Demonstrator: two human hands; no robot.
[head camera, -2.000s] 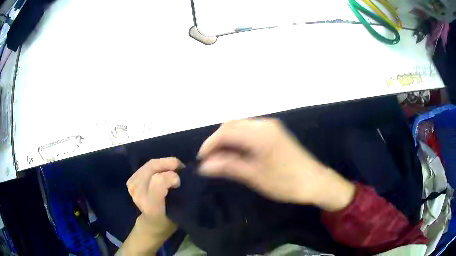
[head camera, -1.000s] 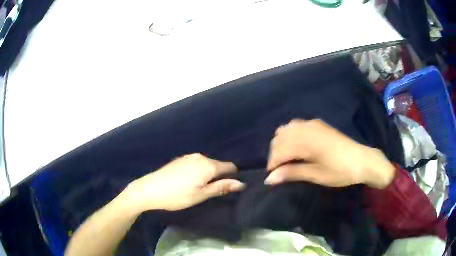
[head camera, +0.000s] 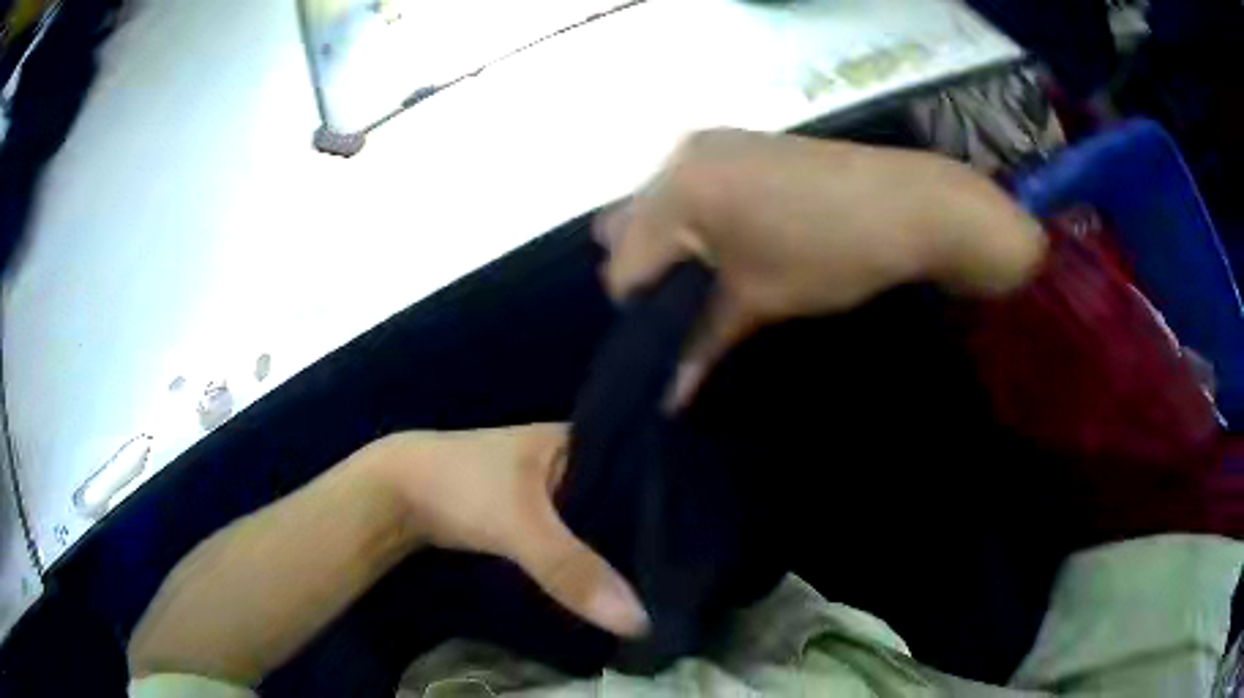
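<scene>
A dark, nearly black cloth (head camera: 652, 464) lies over my lap below the table's front edge, with a fold of it raised between my hands. My left hand (head camera: 505, 511) holds the lower part of the fold, thumb on top and fingers hidden behind the cloth. My right hand (head camera: 778, 239) grips the upper end of the fold near the table edge, its fingers partly blurred. The cloth's seams and edges cannot be made out.
The white table (head camera: 450, 218) spans the upper left, with worn stickers (head camera: 116, 475) along its front edge and a brown patch (head camera: 338, 141) at a panel corner. A blue plastic basket (head camera: 1160, 205) stands at the right, partly behind my red sleeve (head camera: 1091, 396). Light green cloth shows at the bottom.
My hands have moved from pinching the cloth side by side to gripping a raised fold. My right hand has moved up towards the table edge. The view has shifted, and the green loop has left it.
</scene>
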